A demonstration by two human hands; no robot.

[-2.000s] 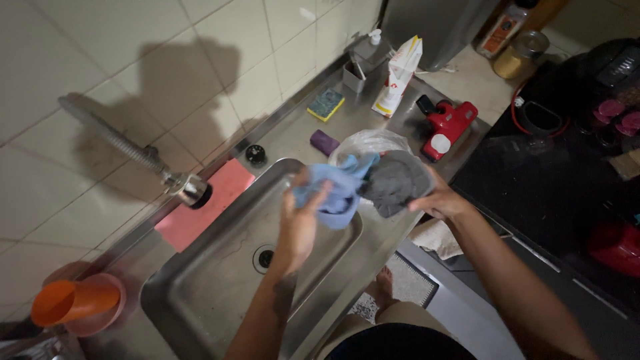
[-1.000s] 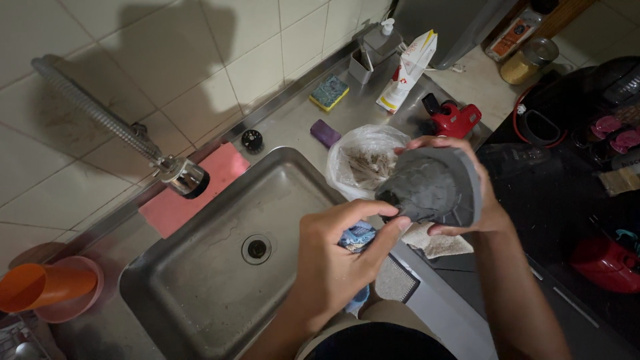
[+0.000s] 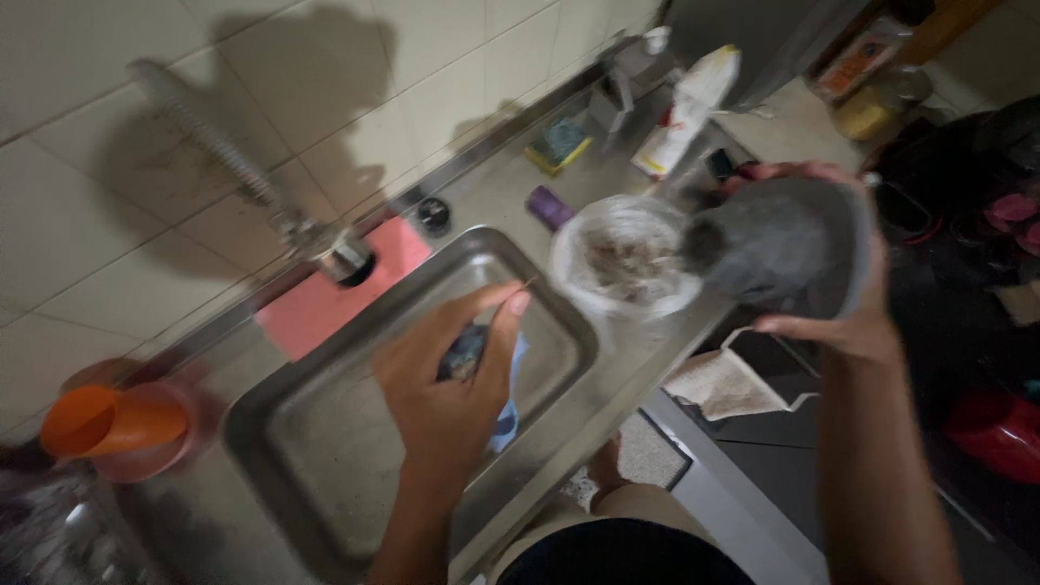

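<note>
My right hand point(image 3: 853, 301) grips the rim of a grey, bowl-like piece point(image 3: 784, 244), blurred, tilted with its hollow toward the left; dark matter shows at its left end. Over the sink point(image 3: 325, 455), my left hand point(image 3: 455, 366) pinches a tiny thin bit between thumb and forefinger. A blue cloth point(image 3: 508, 406) is tucked under its palm and hangs below; what its folds hold is unclear. Between the hands, on the counter, stands a container lined with a clear plastic bag point(image 3: 626, 260), with brownish debris inside.
A faucet point(image 3: 341, 256) overhangs the sink's back edge by a pink cloth point(image 3: 349, 292). Behind lie a sponge point(image 3: 559, 145), a purple roll point(image 3: 550, 207) and a white packet point(image 3: 691, 110). Orange point(image 3: 114, 421) and pink cups stand left. A light cloth point(image 3: 723, 382) hangs below the counter's front edge.
My left hand has moved left, away from the grey piece that it touched a second ago, and is over the sink. Two seconds ago the blue cloth was held up beside the grey piece.
</note>
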